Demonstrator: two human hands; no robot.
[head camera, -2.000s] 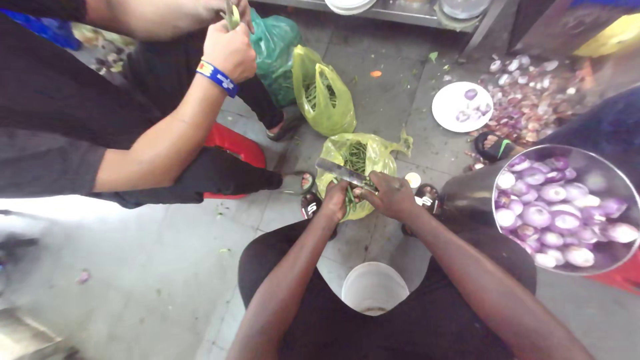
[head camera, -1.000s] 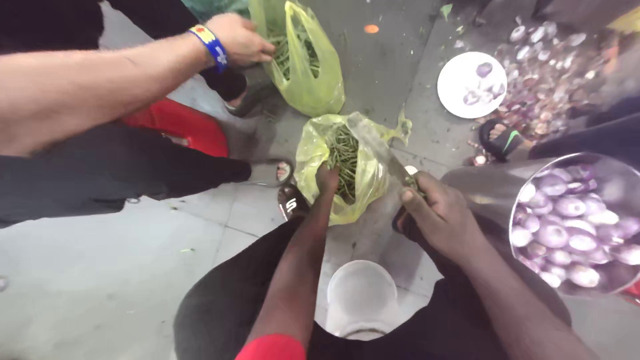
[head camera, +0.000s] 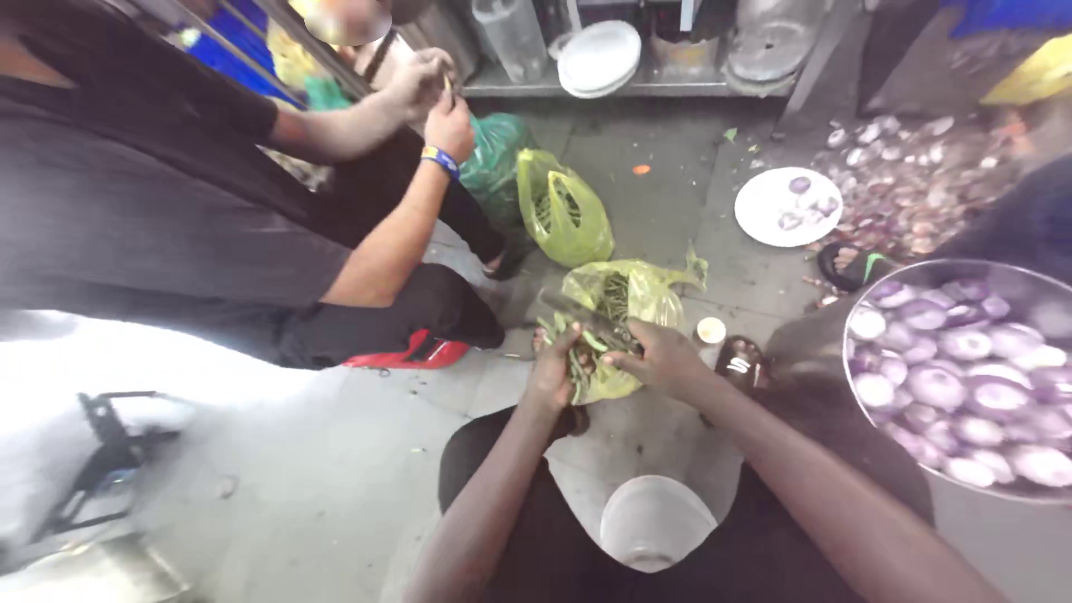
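Observation:
Green beans (head camera: 578, 368) stick out of my left hand (head camera: 554, 367), which is closed around the bunch. My right hand (head camera: 662, 356) grips a knife (head camera: 586, 316), its blurred blade pointing left across the tops of the beans. Both hands are above the near side of an open yellow plastic bag (head camera: 662, 289) that holds more green beans. Between my knees stands a white plastic bucket (head camera: 655, 519); its inside shows no clear contents.
A second yellow bag (head camera: 569, 226) of beans and a green bag (head camera: 498, 159) stand beyond. A co-worker (head camera: 385, 243) is at left. Right are a large metal pot of peeled onions (head camera: 938, 385), a white plate (head camera: 766, 209) and onion skins (head camera: 921, 180). A metal shelf (head camera: 536, 88) runs behind.
My left hand has come out of the yellow bag with beans in it. My right hand has brought the knife over to them. The co-worker's hand has left the second bag; both their hands are raised together.

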